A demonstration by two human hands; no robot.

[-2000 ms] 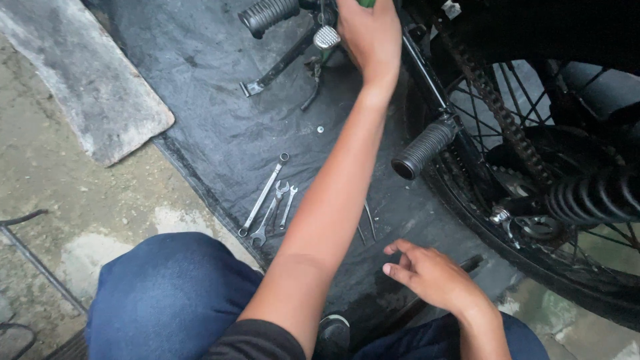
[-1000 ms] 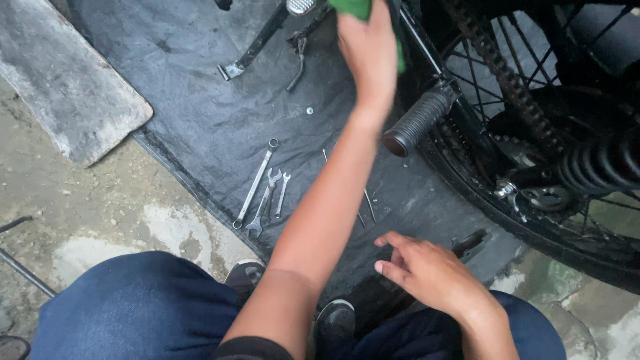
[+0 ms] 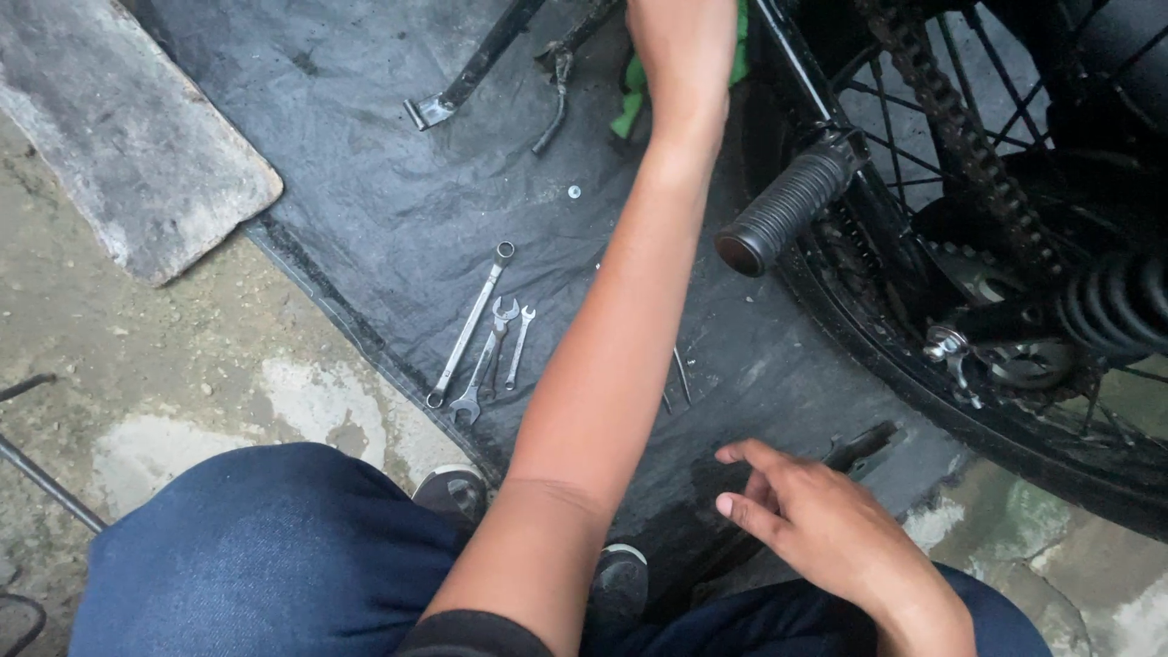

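Observation:
My left hand (image 3: 683, 46) reaches to the top edge of the head view, its fingers cut off by the frame. Green cloth (image 3: 631, 96) shows on both sides of it, by the frame of a motorcycle. My right hand (image 3: 812, 525) is held over my right leg, fingers apart, with nothing in it. Between my left forearm and the sheet's edge lie a long ring spanner (image 3: 470, 324), an open-ended spanner (image 3: 484, 370) and a small spanner (image 3: 521, 347). Thin metal pieces (image 3: 683, 374) lie just right of the forearm, partly hidden by it.
A rubber-covered footpeg (image 3: 789, 205) juts out beside my left forearm. Right of it are the chain (image 3: 967, 137), spoked wheel and tyre (image 3: 912, 392). A black metal stand or lever (image 3: 474, 73) extends over the dark sheet (image 3: 365, 182). A worn board (image 3: 137, 137) lies at upper left.
My left hand, with the green cloth, stays at the top, now more cut off by the frame. My right hand keeps its pose. The view has shifted slightly.

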